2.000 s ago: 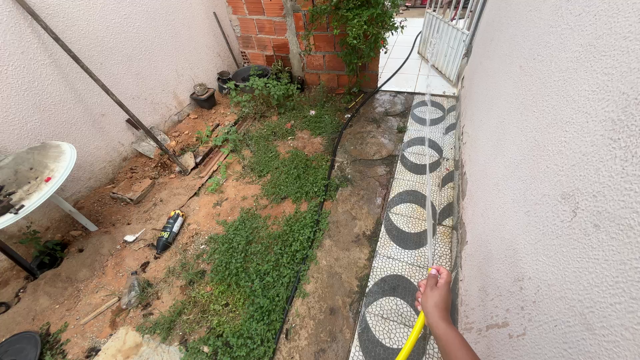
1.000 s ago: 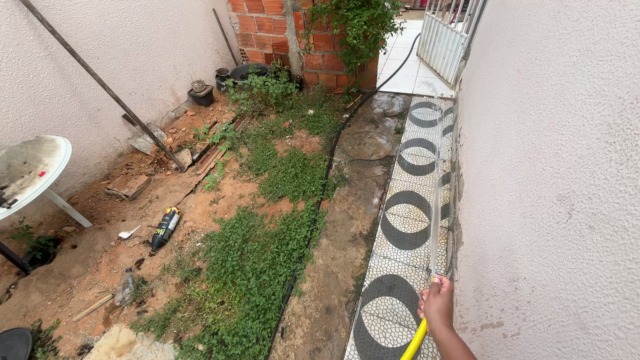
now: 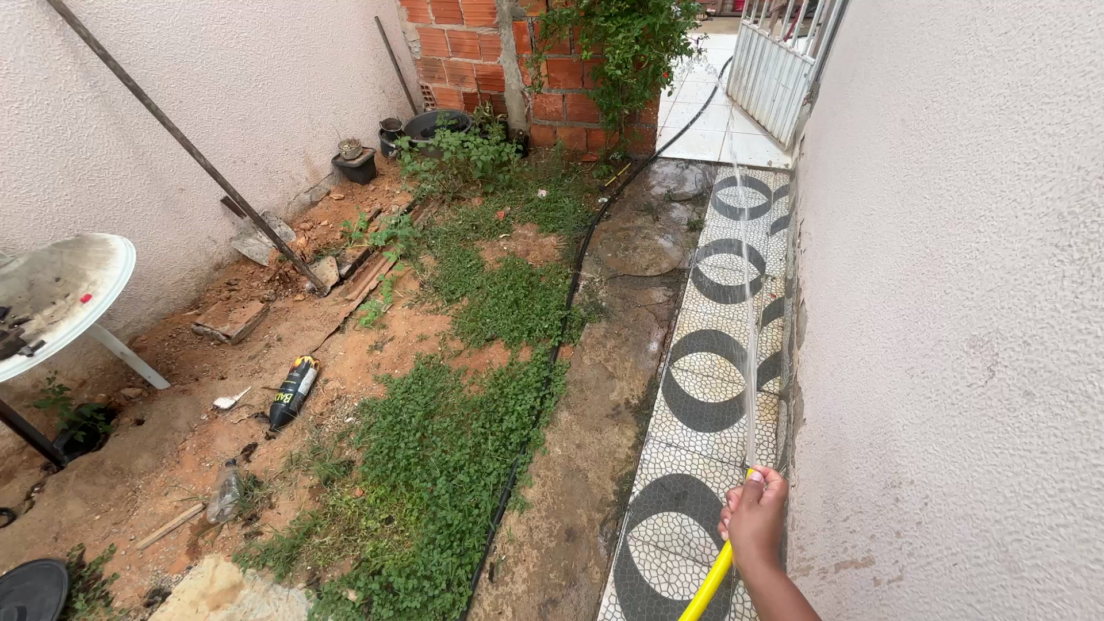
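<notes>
My right hand [image 3: 755, 517], at the lower right, is closed around a yellow garden hose [image 3: 712, 583], with the thumb at its open end. A thin jet of water [image 3: 750, 345] leaves the hose and runs forward over the patterned tile walkway [image 3: 683, 448] toward the white tiled floor [image 3: 690, 112] by the gate. The hose trails down out of the bottom edge of the view. My left hand is not in view.
A textured wall [image 3: 949, 345] borders the walkway on the right. A white metal gate [image 3: 772, 82] stands at its far end. Left of the walkway lie a black hose [image 3: 576, 289], green plants [image 3: 440, 448], a dark bottle [image 3: 293, 392] and a round white table [image 3: 125, 259].
The water jet now reaches farther, up to the white tiles by the gate, where one second ago it fell along the walkway. My right hand keeps hold of the hose.
</notes>
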